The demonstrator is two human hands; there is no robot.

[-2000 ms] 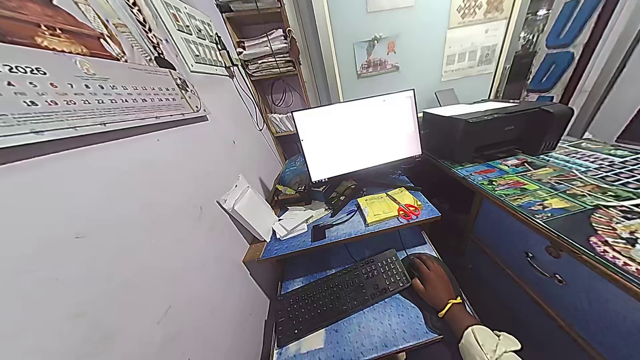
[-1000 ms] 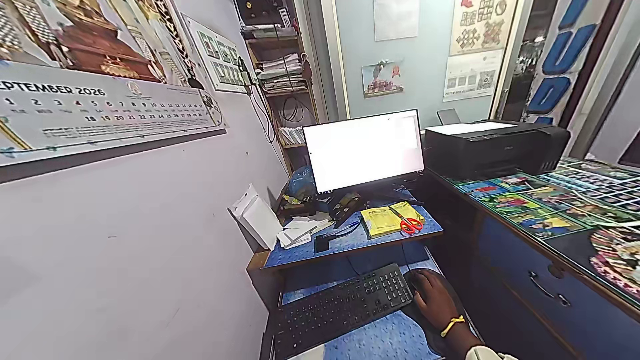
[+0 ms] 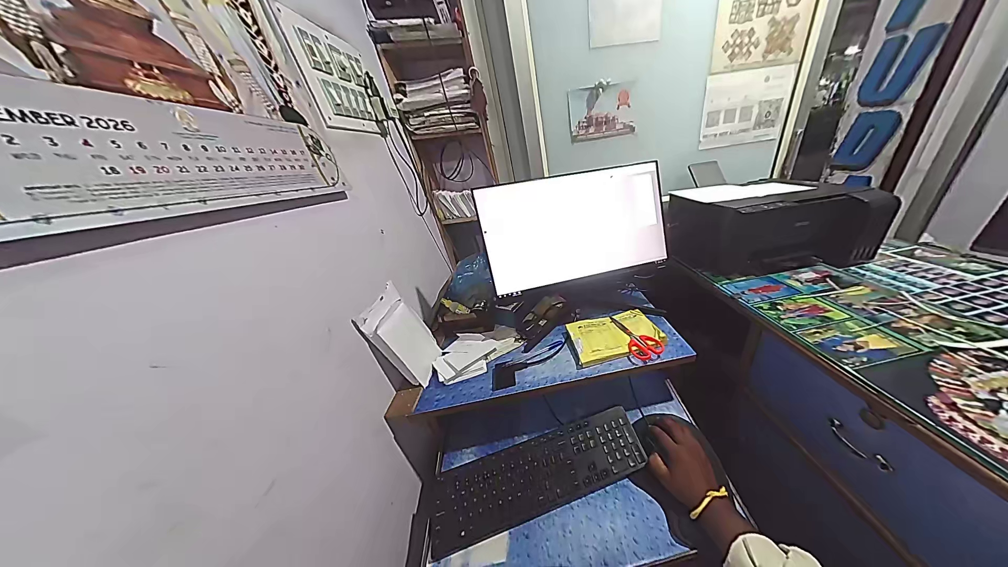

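Note:
My right hand point(image 3: 683, 465), with a yellow band at its wrist, rests over a dark computer mouse point(image 3: 650, 435) on a black mouse pad point(image 3: 669, 516). Just left of it lies a black keyboard point(image 3: 535, 480) on the blue pull-out tray. My left hand is out of the frame. Above the tray, on the blue desk shelf, red-handled scissors point(image 3: 646, 347) lie on yellow paper pads point(image 3: 600, 340). A monitor point(image 3: 575, 228) with a bright, mostly white screen stands behind them.
White papers point(image 3: 465, 358) and a white packet point(image 3: 400, 335) sit at the shelf's left, by the wall. A black printer point(image 3: 780, 224) stands on the photo-covered counter point(image 3: 835, 315) at right. Stacked papers point(image 3: 437, 102) fill a rack behind. A calendar point(image 3: 157, 157) hangs at left.
The view has shifted slightly. My right hand has stayed on the mouse, and nothing else has plainly moved.

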